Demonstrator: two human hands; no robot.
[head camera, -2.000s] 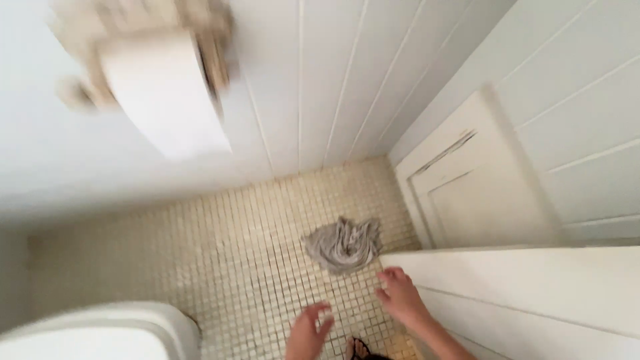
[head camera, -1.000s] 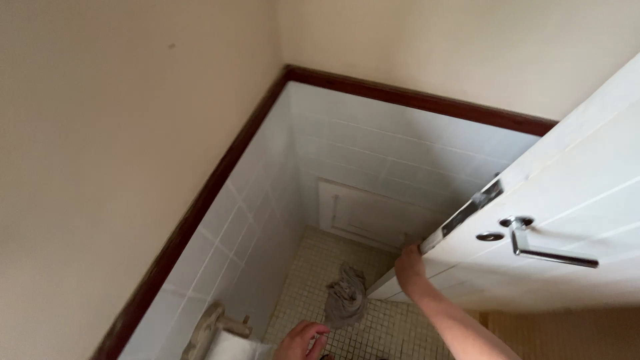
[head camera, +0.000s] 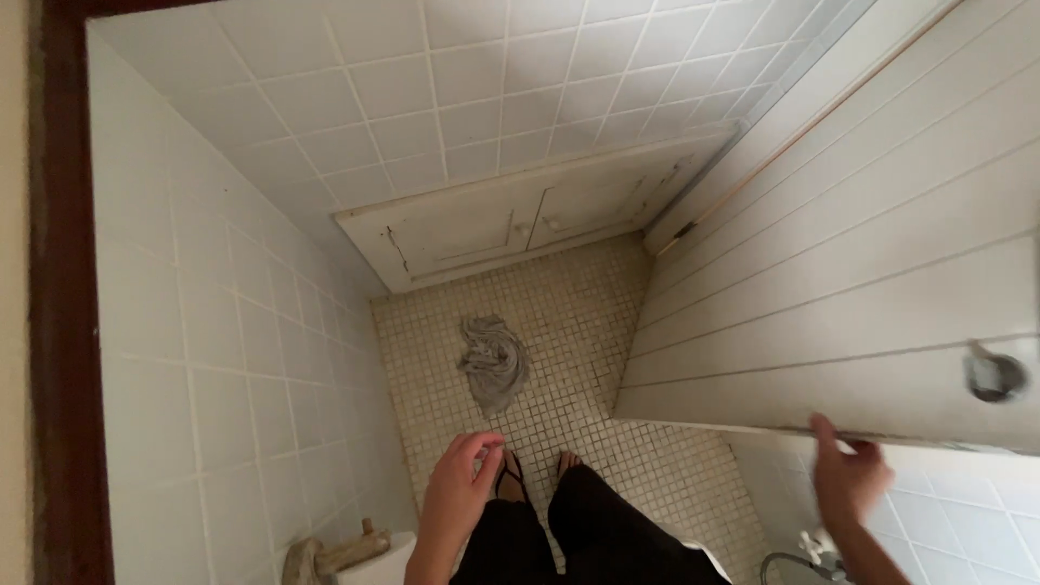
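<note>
My right hand (head camera: 849, 479) is at the edge of the white plank door (head camera: 796, 325) on the right, thumb on the door's face and fingers around its edge. My left hand (head camera: 465, 479) hovers over the floor at lower centre, fingers curled and thumb near the fingertips, with nothing visible in it. A crumpled grey cloth (head camera: 493, 366) lies on the small-tiled floor beyond my left hand, ahead of my feet in dark flip-flops. The round metal fitting (head camera: 995, 376) on the door is blurred.
Low white cabinet doors (head camera: 479, 227) are set in the tiled wall ahead. A toilet paper holder (head camera: 341, 554) juts in at the bottom left. A tap with a hose (head camera: 812, 552) is at the lower right. Bare tiled floor (head camera: 561, 284) shows between the cloth and the cabinet.
The door has swung, and its other face now shows, with my right hand still at its edge. The view has turned a lot. The cloth still lies on the floor.
</note>
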